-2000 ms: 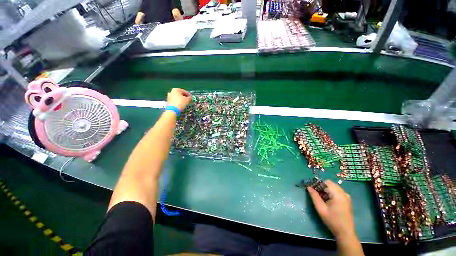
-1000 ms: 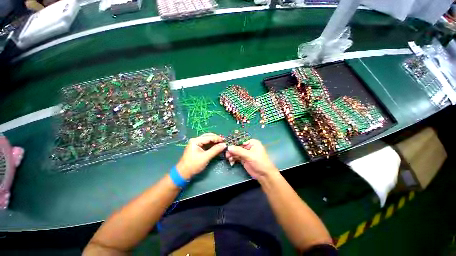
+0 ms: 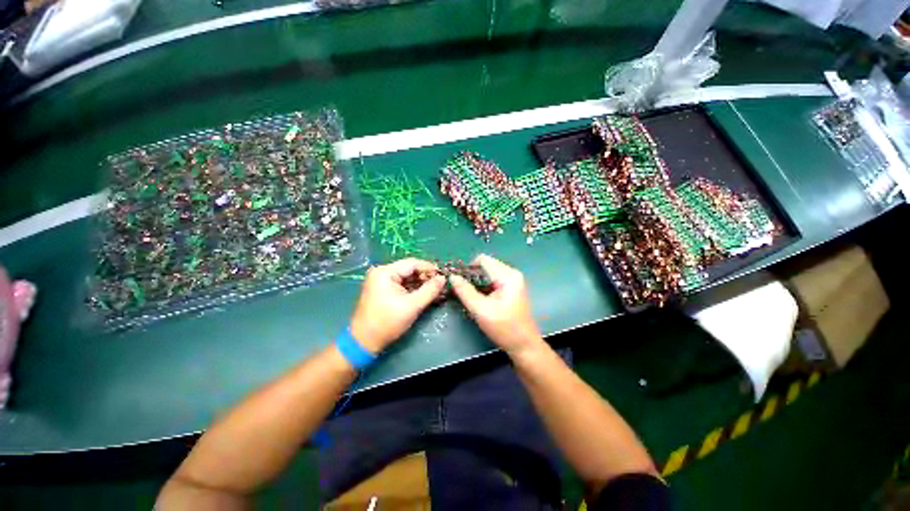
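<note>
My left hand [image 3: 389, 302], with a blue strap [image 3: 355, 349] at the wrist, and my right hand [image 3: 496, 301] meet in front of me. Both pinch a small dark PCB panel strip [image 3: 455, 271] between thumbs and fingers; the fingers hide much of it. The clear blister tray [image 3: 225, 215], full of single boards, lies to the left. Thin green break-off rails [image 3: 397, 212] lie loose beyond my hands. Stacked PCB panels [image 3: 654, 235] with coppery parts overlap at the right, partly on a black tray [image 3: 743, 165].
White crumbs [image 3: 431, 329] lie on the green mat near my hands. A pink fan [image 3: 12, 324] is cut off at the left edge. A clear plastic bag [image 3: 664, 75] hangs by a post at the back right. Parts in plastic [image 3: 858, 140] lie far right.
My left hand has come from the tray to join my right on the strip. Since a second ago, both hands remain together and their grip has shifted slightly; the view has turned right and down.
</note>
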